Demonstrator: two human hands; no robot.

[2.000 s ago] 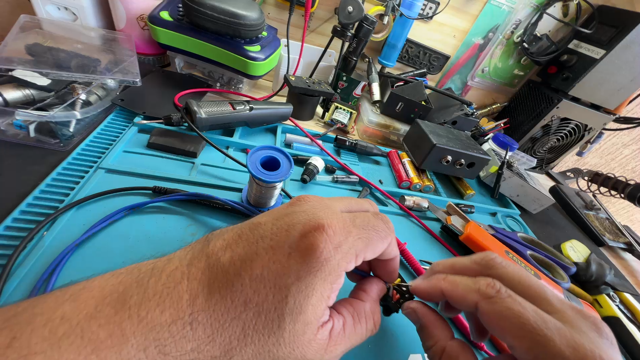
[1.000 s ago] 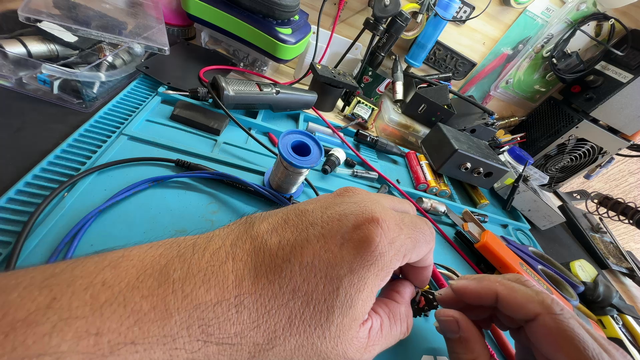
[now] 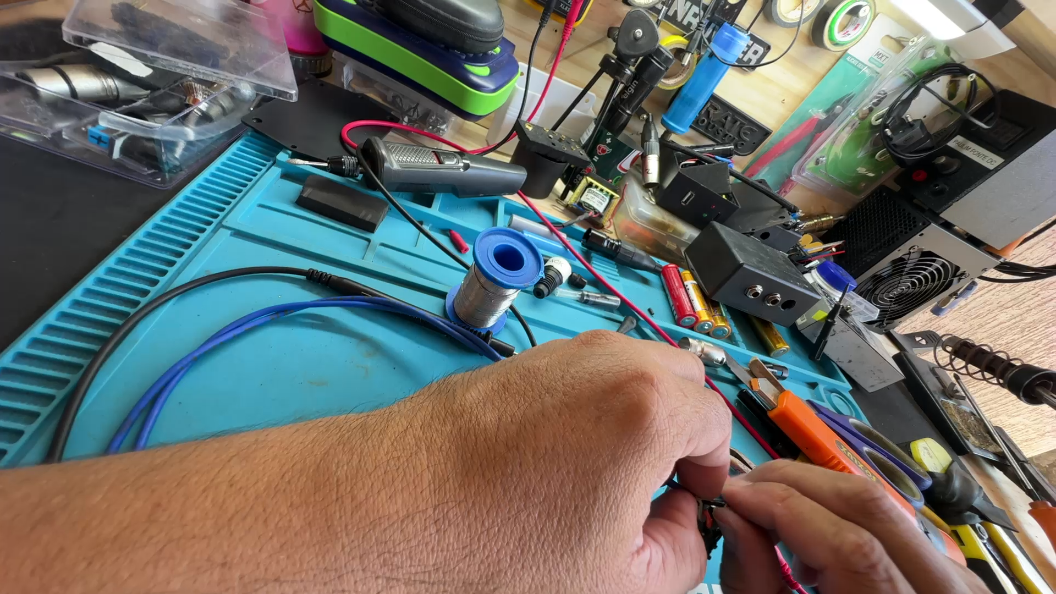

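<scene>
Low at the right of centre, my left hand [image 3: 594,445] pinches a small dark part with wires [image 3: 708,521], whose exact kind is mostly hidden by the fingers. My right hand [image 3: 825,520] meets it from the right, thumb and forefinger closed on the same part. Beneath both lies a blue silicone work mat [image 3: 330,363]. A red cable [image 3: 569,243] runs behind my fingers. Beyond my left wrist a blue spool of solder wire [image 3: 488,285] stands upright, beside a coiled blue cable [image 3: 330,307] and a black cable [image 3: 124,334].
Right of my hands lie an orange utility knife [image 3: 833,445] and scissors with purple handles [image 3: 879,458]. Farther back are batteries [image 3: 678,295], a black metal box [image 3: 741,272] and a black handheld tool [image 3: 441,169]. A clear plastic box [image 3: 165,124] holds connectors at the back left.
The view shifted slightly. Both hands stay together at the small dark part, with only small finger movements.
</scene>
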